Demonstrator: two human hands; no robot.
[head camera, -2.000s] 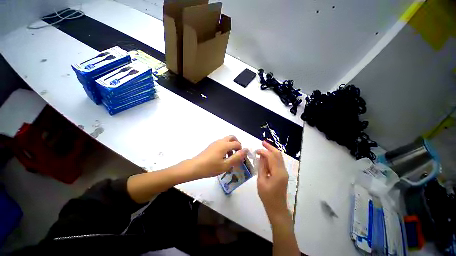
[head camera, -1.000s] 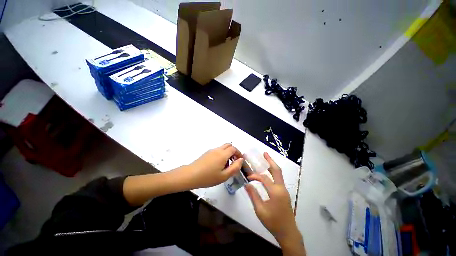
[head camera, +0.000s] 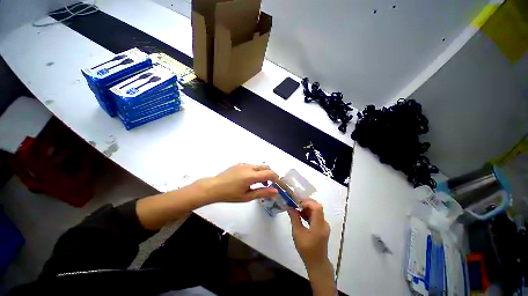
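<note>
A small blue and white retail box (head camera: 278, 202) is held low over the white tabletop near its front edge. A pale translucent flap (head camera: 299, 184) stands up from its end, between my hands. My left hand (head camera: 246, 184) grips the box from the left, fingers and thumb at its upper side. My right hand (head camera: 310, 222) pinches the box's right end with thumb and fingertips. What is inside the box is hidden.
Two blue-edged box stacks (head camera: 145, 87) stand at left, with a brown carton (head camera: 234, 55) behind. A dark flat rectangle (head camera: 286, 88), a black cable pile (head camera: 393, 136), flat box blanks (head camera: 434, 260) and a kettle (head camera: 477, 191) are further right. Thin scraps (head camera: 319, 159) lie on the black strip.
The box has been turned, and its blue edge now faces up. The translucent flap has come into clear view. My right hand has moved lower, to the box's right end.
</note>
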